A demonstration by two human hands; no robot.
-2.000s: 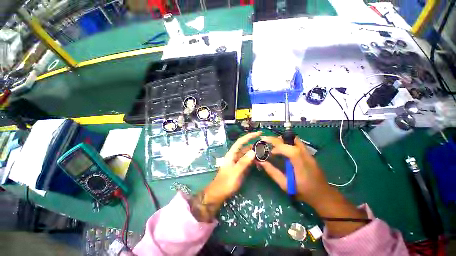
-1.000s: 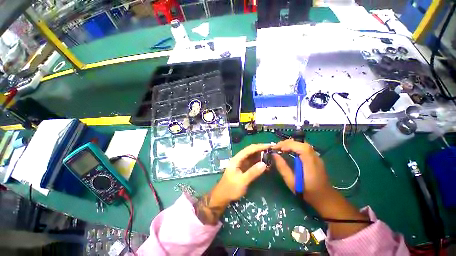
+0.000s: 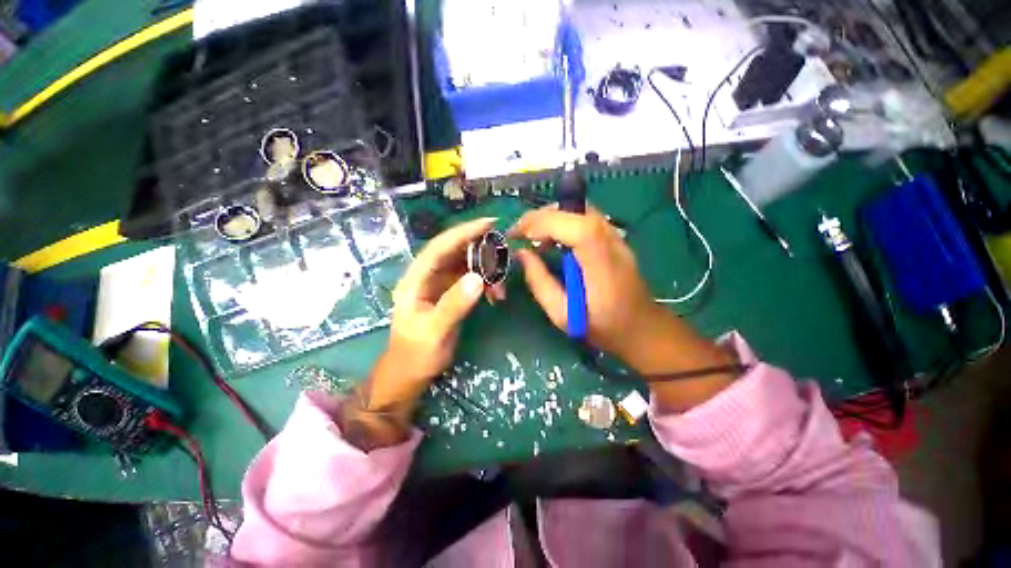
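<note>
My left hand point(image 3: 427, 305) holds a small round black case with a silver rim point(image 3: 489, 257) upright between thumb and fingers. My right hand point(image 3: 593, 277) holds a soldering iron with a blue and black handle point(image 3: 574, 294), its metal shaft pointing up and away from the case. My right fingertips are close to the case's right side; I cannot tell whether they touch it. A silver disc point(image 3: 598, 411) and a small white and yellow piece point(image 3: 634, 406) lie on the green mat below, beside many white scraps point(image 3: 499, 388).
A clear blister tray point(image 3: 299, 291) with three ringed parts stands at left over a black tray. A teal multimeter point(image 3: 83, 388) with red and black leads is at far left. A blue bin point(image 3: 499, 102) is behind. A white cable, bottle point(image 3: 782, 166), black tool point(image 3: 859, 277) and blue box point(image 3: 922, 239) are at right.
The view has shifted, so the bench sits higher and further left. The case is turned to show more of its face, and my right fingers have moved a little away from it.
</note>
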